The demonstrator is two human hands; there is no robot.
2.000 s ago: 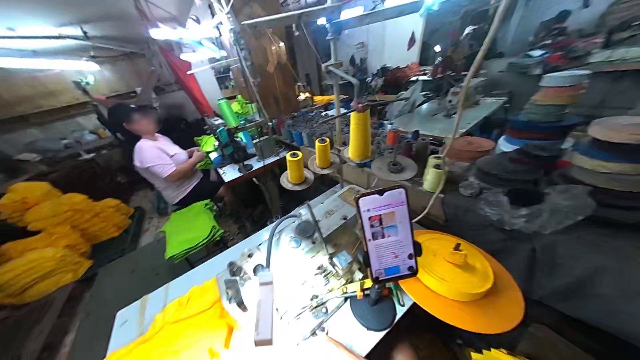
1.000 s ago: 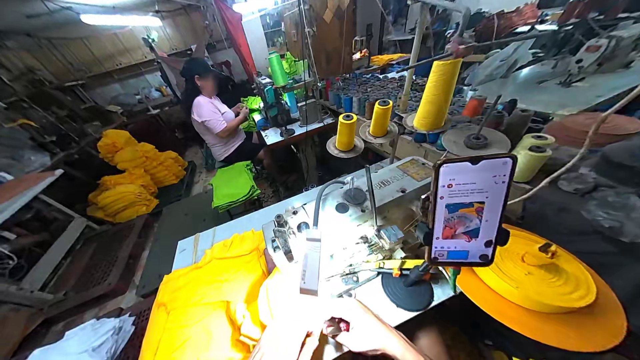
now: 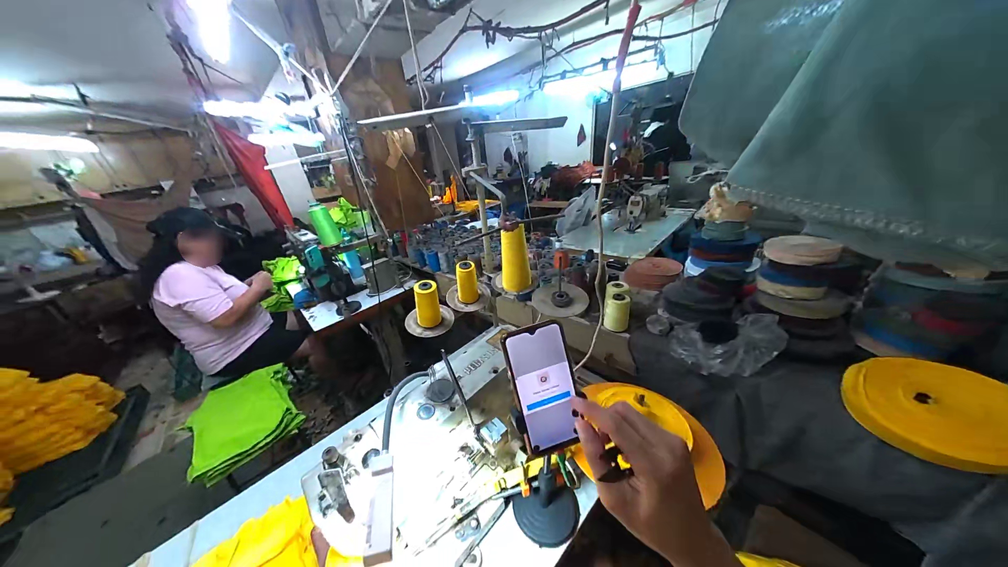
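My right hand (image 3: 642, 465) is raised at the right edge of a smartphone (image 3: 543, 390), its index fingertip at the lit screen; it grips nothing. The phone stands upright in a holder on a round black base (image 3: 546, 516). Behind my hand lies a flat roll of yellow fabric tape (image 3: 677, 425). An industrial sewing machine (image 3: 425, 417) sits left of the phone under bright light. Yellow fabric (image 3: 264, 539) lies at its lower left, with a small patch of skin beside it, perhaps part of my left hand, mostly hidden behind the machine.
Yellow thread cones (image 3: 516, 260) stand behind the machine. A co-worker (image 3: 209, 303) sits at another sewing machine on the left, near stacked green fabric (image 3: 244, 421). Piled yellow cloth (image 3: 55, 417) is at far left. Tape rolls (image 3: 803, 272) and another yellow roll (image 3: 921, 413) are on the right.
My right hand has risen from the front of the sewing machine to the phone. The phone's screen shows different content. The view has turned to the right since one second ago.
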